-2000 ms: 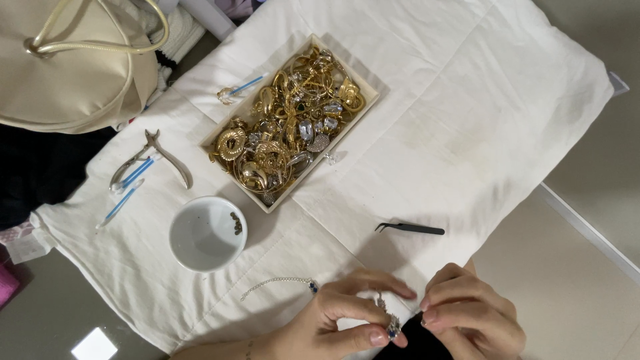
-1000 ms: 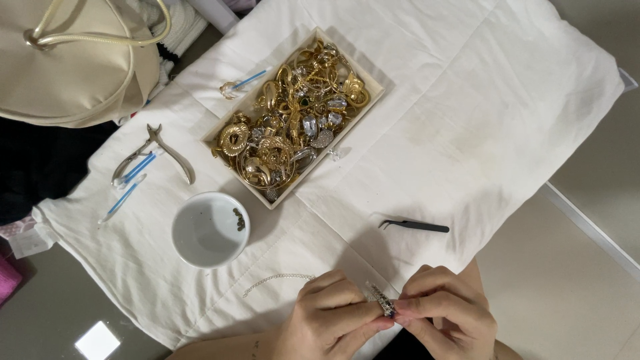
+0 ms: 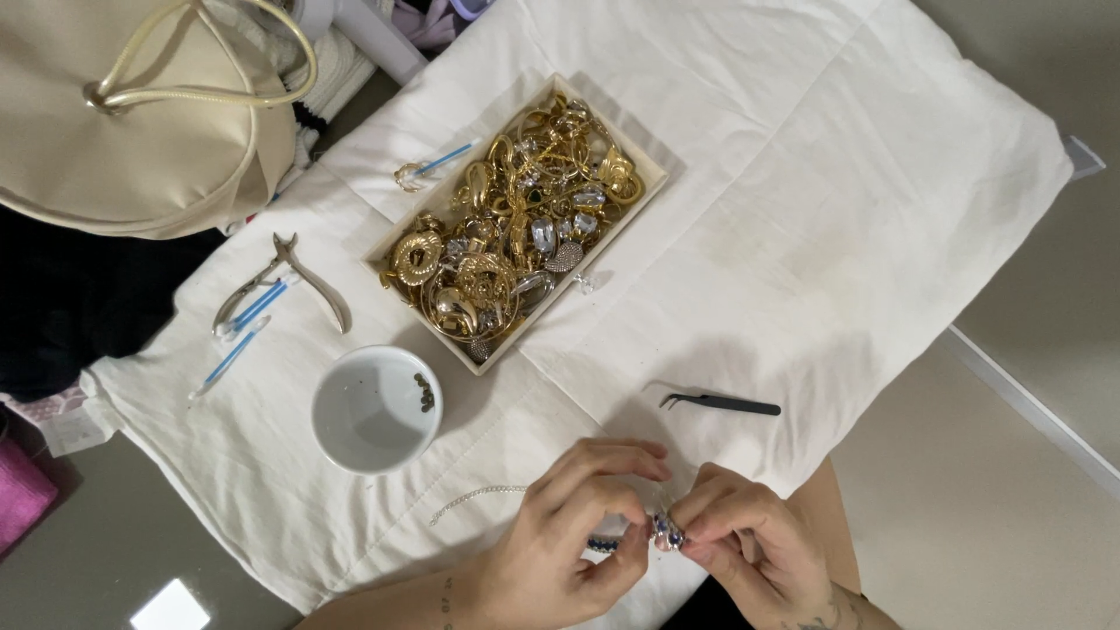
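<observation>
At the lower middle, my left hand (image 3: 582, 525) and my right hand (image 3: 757, 538) face each other, thumbs and fingertips pinching a small silver-coloured jewellery piece with dark blue stones (image 3: 668, 532) between them. More dark blue stones (image 3: 604, 543) show behind the left fingers; whether they join the held piece is hidden. A thin silver-coloured chain (image 3: 472, 497) runs over the white cloth (image 3: 840, 262) and passes under my left hand. Bent-tip black tweezers (image 3: 731, 404) lie above my right hand. Left of the hands stands a white bowl (image 3: 359, 437) with several small dark bits inside.
A cream box (image 3: 573, 284) full of gold- and silver-coloured jewellery sits at the centre. Metal nippers (image 3: 328, 302) lie left of it, with blue-stemmed cotton swabs (image 3: 229, 357) on and beside them. Another swab (image 3: 446, 158) touches a gold-coloured piece. A beige bag (image 3: 201, 166) occupies the upper left.
The fingers of my left hand have lifted and spread compared with a second ago, exposing more of the blue-stoned piece. Both hands stay close together around it. The tweezers have not moved.
</observation>
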